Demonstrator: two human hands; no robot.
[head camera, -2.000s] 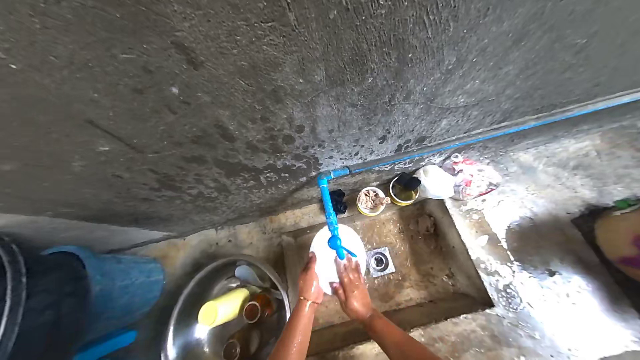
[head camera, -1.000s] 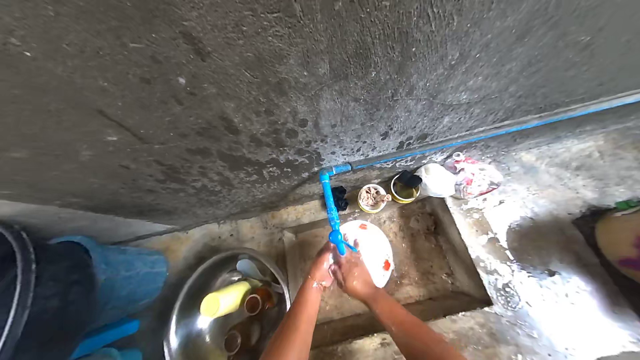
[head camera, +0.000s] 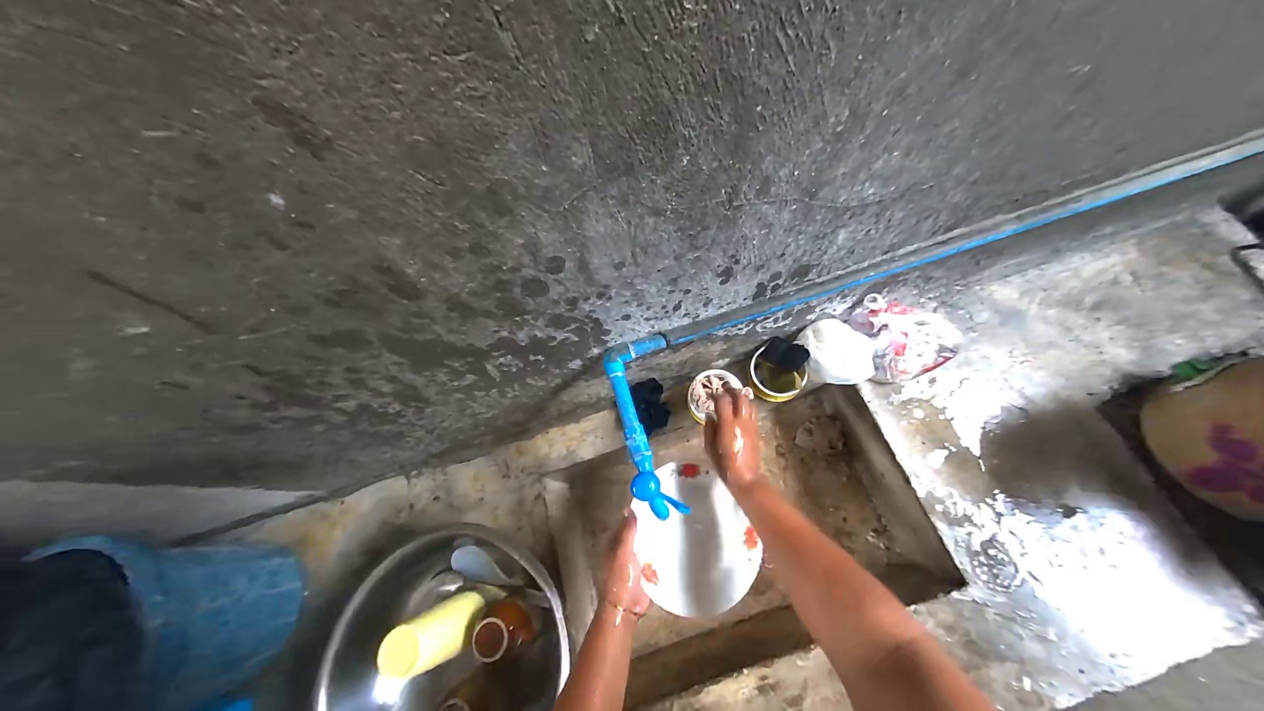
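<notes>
My left hand (head camera: 624, 568) grips the left edge of a white plate (head camera: 699, 553) with red marks, held below a blue plastic tap (head camera: 647, 487) over a concrete sink basin (head camera: 894, 494). My right hand (head camera: 733, 434) reaches beyond the plate, its fingers at the rim of a small round tub (head camera: 713, 380) with pale contents on the ledge; whether they grip something there is hidden. Beside that tub stands a second one (head camera: 780, 385) with a black thing on top. Behind the tap lies a crumpled black item (head camera: 649, 403).
At the lower left a metal basin (head camera: 341, 632) holds a yellow cup (head camera: 434, 632), brown cups and a ladle-like utensil. Farther left is a blue bucket (head camera: 227, 602). White plastic bags (head camera: 839, 351) lie right of the tubs. A blue pipe (head camera: 948, 249) runs along the wall.
My right hand has moved from the plate under the tap out to the small tub. My left hand has stayed with the plate, which shows its red-marked face as it did a second ago.
</notes>
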